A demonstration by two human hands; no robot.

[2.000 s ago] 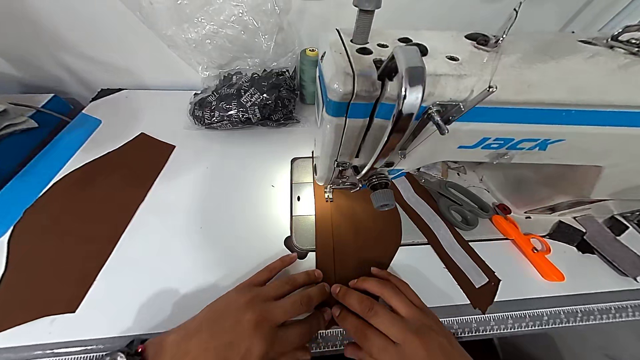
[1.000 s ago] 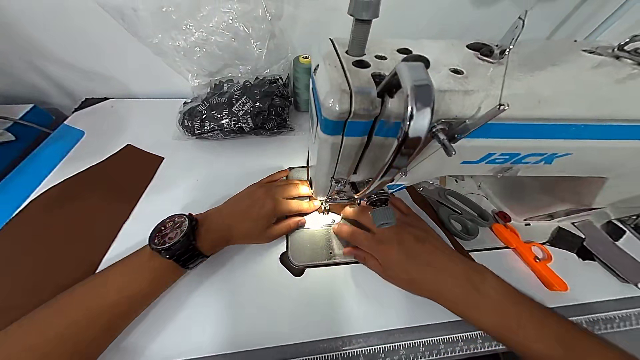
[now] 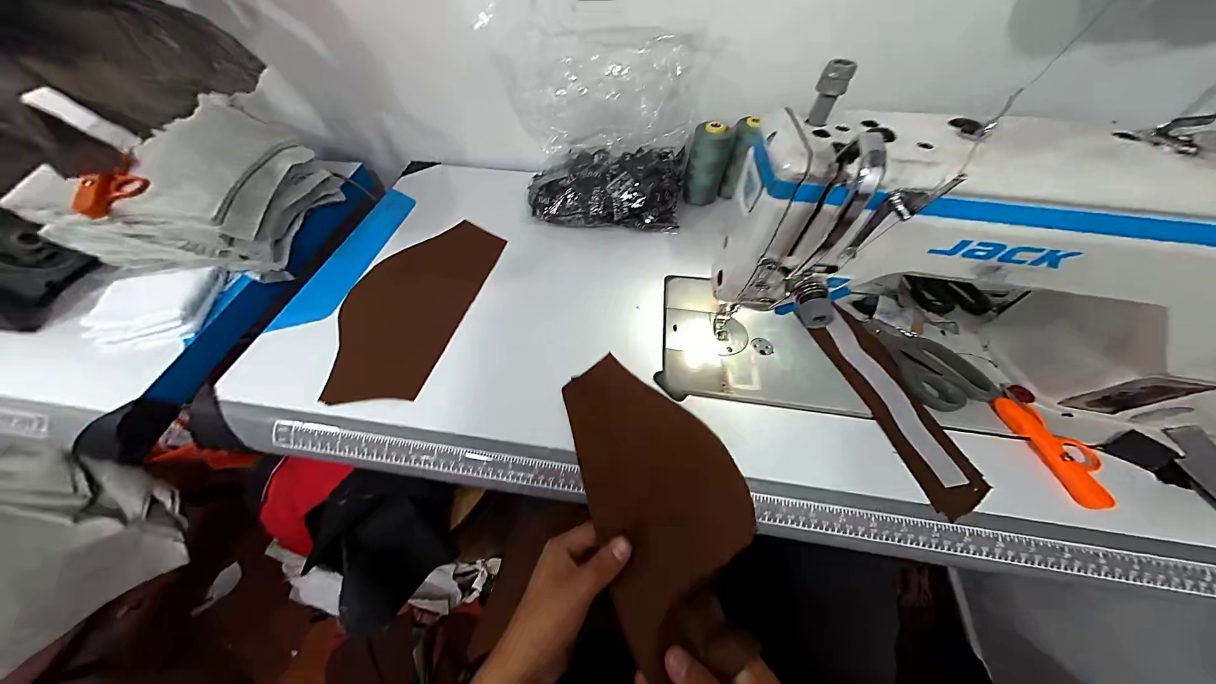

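A curved brown fabric piece [image 3: 665,456] hangs over the table's front edge, its upper end lying on the white top. My left hand [image 3: 570,589] pinches its left edge between thumb and fingers. At the bottom of the view my right hand [image 3: 708,665] grips the lower part, where the cloth is folded; much of this hand is cut off. Behind them, the sewing machine's presser foot [image 3: 727,328] stands over the lit metal plate [image 3: 689,366] with no cloth under it. Another brown fabric piece [image 3: 413,313] lies flat at the left.
A brown strip with a pale band [image 3: 898,408], grey-handled scissors [image 3: 936,370] and an orange thread snipper [image 3: 1054,451] lie right of the plate. Thread spools [image 3: 708,163] and a bag of black labels [image 3: 608,190] stand behind. Grey fabric pieces [image 3: 237,180] are stacked left. A ruler tape [image 3: 427,456] edges the table.
Both hands have moved from the machine's needle area to the table's front edge, now holding the curved brown piece. The view has swung to take in more on the left.
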